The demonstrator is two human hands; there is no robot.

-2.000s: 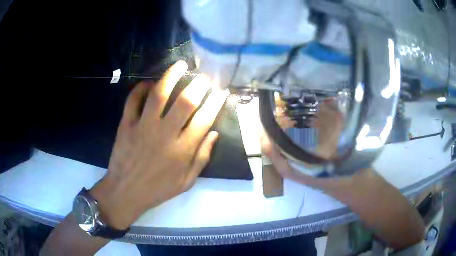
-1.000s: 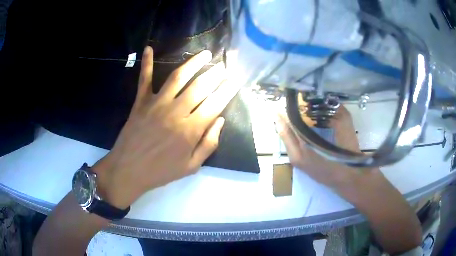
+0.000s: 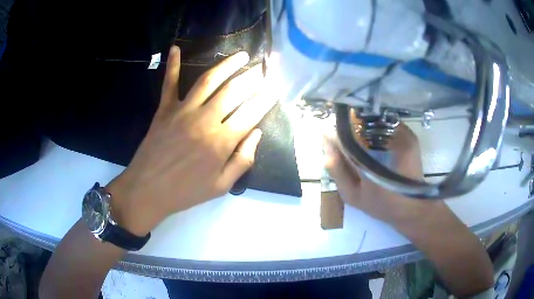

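A large black garment (image 3: 88, 105) covers the left of the table, with a small white tag (image 3: 154, 61) and a thin light thread line on it. My left hand (image 3: 196, 137) lies flat on the garment, fingers spread, fingertips by the lamp glow under the machine head. It grips nothing. The white sewing machine head (image 3: 345, 35) with a blue stripe covers the needle area. A shiny curved metal guard (image 3: 495, 111) stands in front. My right hand (image 3: 375, 175) is partly hidden behind the guard and the tension dial (image 3: 376, 129); whether its fingers hold anything cannot be told.
A small brown rectangular piece (image 3: 332, 209) lies on the white table (image 3: 275, 228) near my right hand. A grey measuring scale (image 3: 246, 270) runs along the curved front edge. A thin dark rod or line (image 3: 492, 169) is at the right.
The machine head appears further right and nearer than at first. The garment has shifted slightly up the view. My left little finger has spread outward; my right hand stays beside the needle area.
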